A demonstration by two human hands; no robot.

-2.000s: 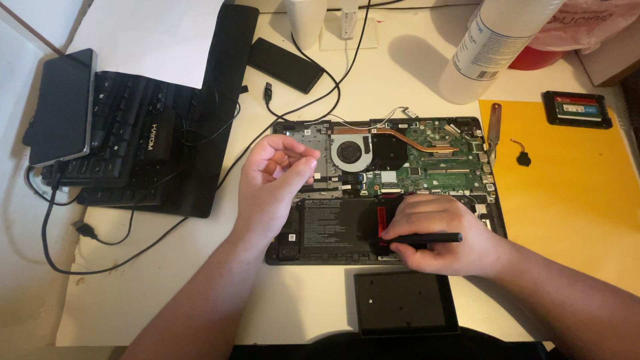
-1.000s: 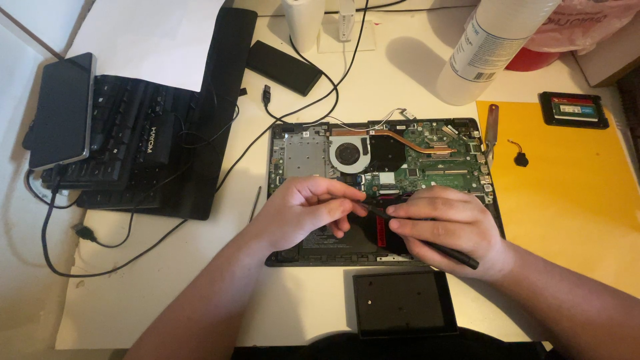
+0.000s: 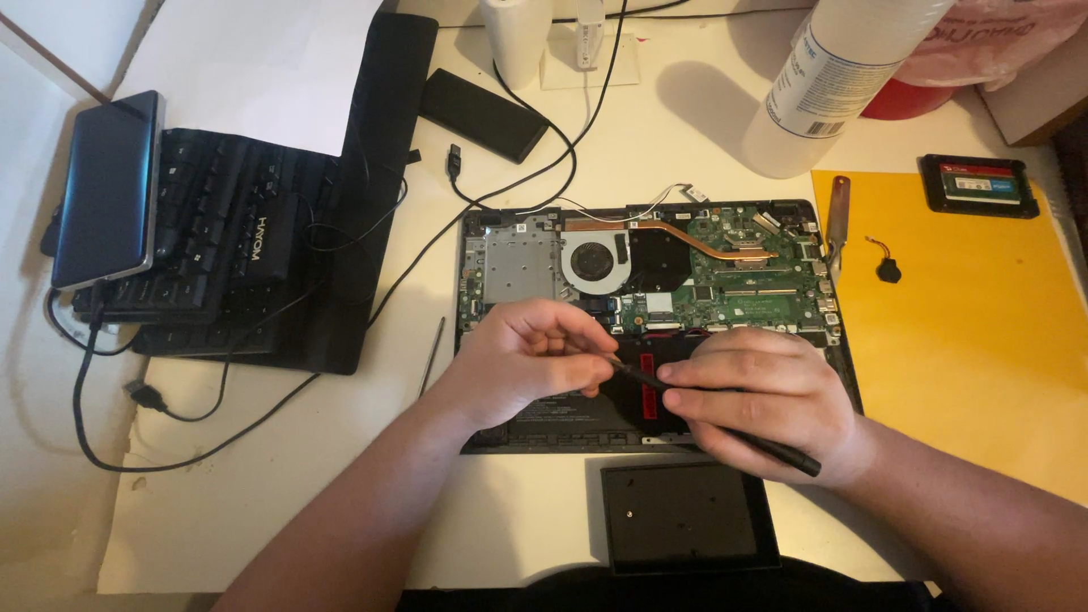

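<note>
An opened laptop base (image 3: 523, 263) lies on the white table, its fan (image 3: 592, 262), copper heat pipe (image 3: 680, 234) and green circuit board (image 3: 761, 308) exposed. Above its black battery (image 3: 552, 421), my right hand (image 3: 765, 399) holds a slim black screwdriver (image 3: 731, 425) slantwise. The fingertips of my left hand (image 3: 544, 357) pinch at the screwdriver's tip; whether a screw is between them is too small to tell. A black tray (image 3: 688, 518) with a few tiny screws lies in front of the laptop. Left of the laptop lies a thin metal tool (image 3: 432, 357).
Keyboards (image 3: 229, 229), a phone (image 3: 109, 191), paper (image 3: 255, 68) and black cables (image 3: 408, 272) are at left. Behind stand a white roll (image 3: 517, 42) and a large bottle (image 3: 833, 81). On a yellow sheet (image 3: 943, 382) at right lie a small battery (image 3: 888, 270), a black drive case (image 3: 977, 208) and a metal blade (image 3: 837, 217).
Two seconds ago my left hand was raised over the laptop's left part and the right held the screwdriver low. Both hands have since come together at the screwdriver's tip.
</note>
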